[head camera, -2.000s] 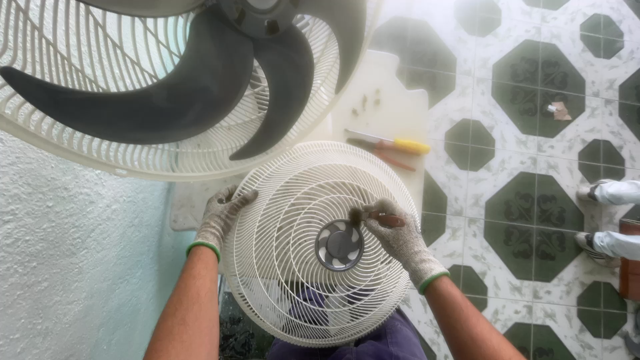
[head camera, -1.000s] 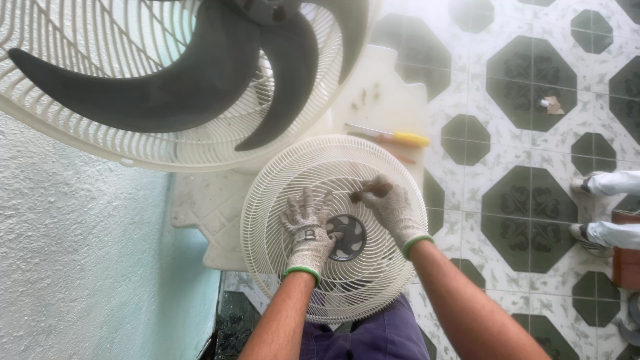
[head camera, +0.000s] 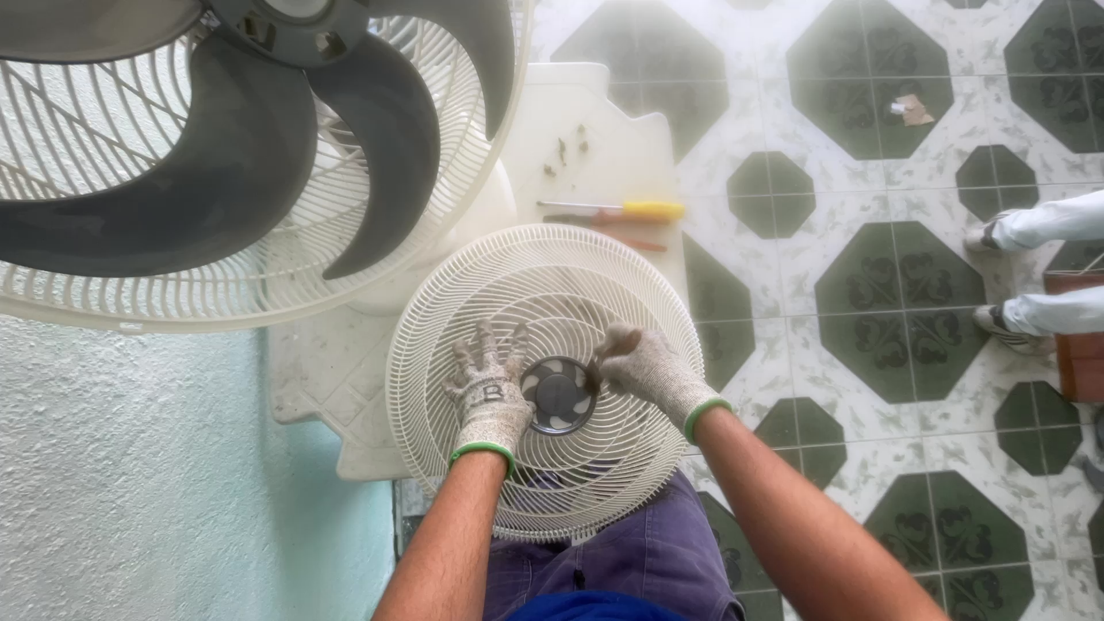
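Note:
A round white plastic fan grille (head camera: 604, 483) with a dark hub cap (head camera: 559, 395) at its centre rests on my lap and against the table. My left hand (head camera: 492, 397), in a speckled knit glove with a green cuff, lies spread flat on the grille, left of the hub. My right hand (head camera: 647, 366), gloved alike, is closed around a small brown brush-like tool (head camera: 614, 347), whose dark tip meets the grille at the hub's right edge. Part of the tool is hidden by the fingers.
A large fan with dark blades (head camera: 379, 129) stands at upper left, near the textured wall (head camera: 155, 466). On the white plastic table (head camera: 621, 129) lie a yellow-handled screwdriver (head camera: 651, 210), orange-handled tools (head camera: 634, 241) and small debris (head camera: 562, 152). A person's legs (head camera: 1052, 310) show at right.
My left hand has gone from the grille's left rim to flat on its face. My right hand, still holding the brown tool, has moved from above the hub to its right edge since a second ago.

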